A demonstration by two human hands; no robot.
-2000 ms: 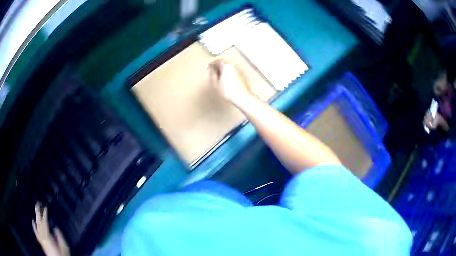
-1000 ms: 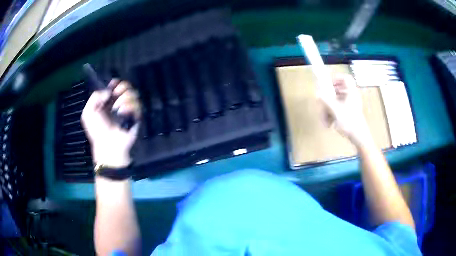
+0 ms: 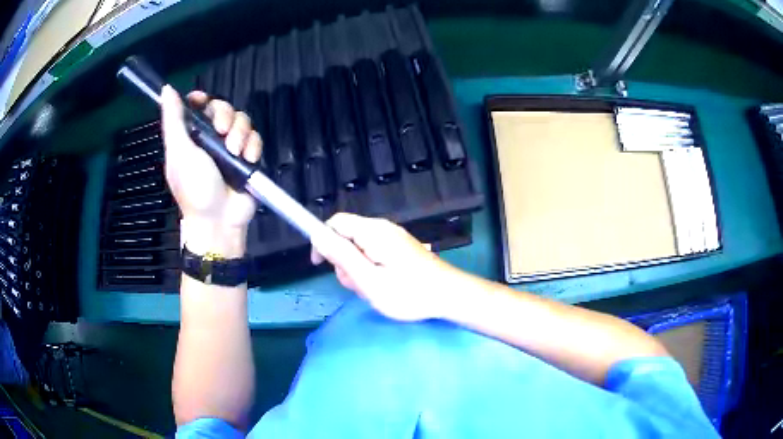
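Note:
My left hand [image 3: 210, 154], with a dark-strapped watch, grips a glossy black tubular body [image 3: 206, 137] that slants from upper left to lower right. My right hand [image 3: 369, 261] is closed around the lower part of a bright silver tube [image 3: 288, 206]. The tube's upper end meets the lower end of the black body, in line with it; how far it is inside cannot be seen. The slotted black tray [image 3: 300, 56] lies behind my hands, with several black bodies in its grooves.
A shallow black-rimmed tub [image 3: 584, 197] with a tan base holds silver tubes [image 3: 691, 201] at its right side. A metal bracket [image 3: 631, 43] stands behind it. A blue crate [image 3: 730, 343] is low at right. Other filled black trays [image 3: 137, 214] are at left.
My right hand has moved left from over the tub with the silver tube, which now meets the black body in my left hand.

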